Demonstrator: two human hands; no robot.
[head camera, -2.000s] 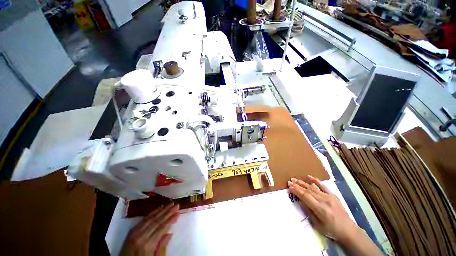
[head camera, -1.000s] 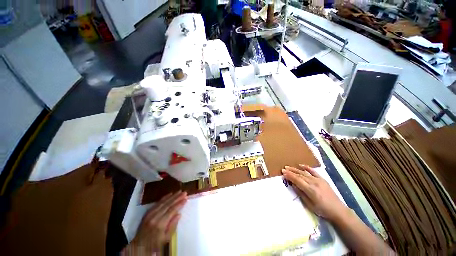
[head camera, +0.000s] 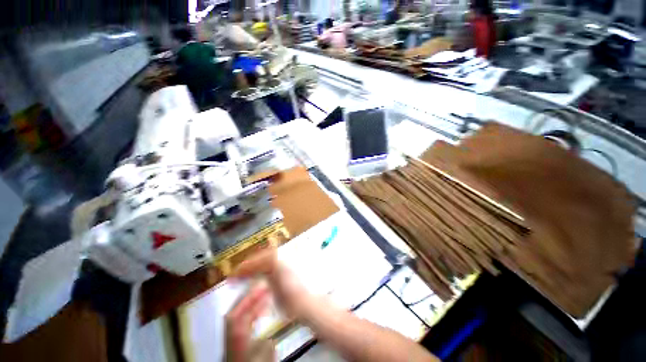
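Note:
The brown panel (head camera: 304, 201) lies under the white sewing machine head (head camera: 159, 237), beside the yellow toothed clamp (head camera: 251, 244). The white template (head camera: 354, 258) extends in front, with a small teal tool (head camera: 329, 237) lying on it. My right hand (head camera: 269, 279) reaches in from the lower right to just in front of the clamp. My left hand (head camera: 248, 322) is close below it, cut off by the bottom edge. Both hands are blurred; whether they touch each other or hold anything cannot be told.
Narrow brown straps (head camera: 432, 219) lie side by side right of the machine. A large brown panel stack (head camera: 559, 212) is beyond them. The control panel (head camera: 367, 134) stands behind the straps. More brown sheet (head camera: 60, 336) is at lower left. A person in red (head camera: 483, 28) is far back.
The view has turned to the right and blurred. My hands have left the template's two sides and come close together before the clamp. The teal tool now shows on the template.

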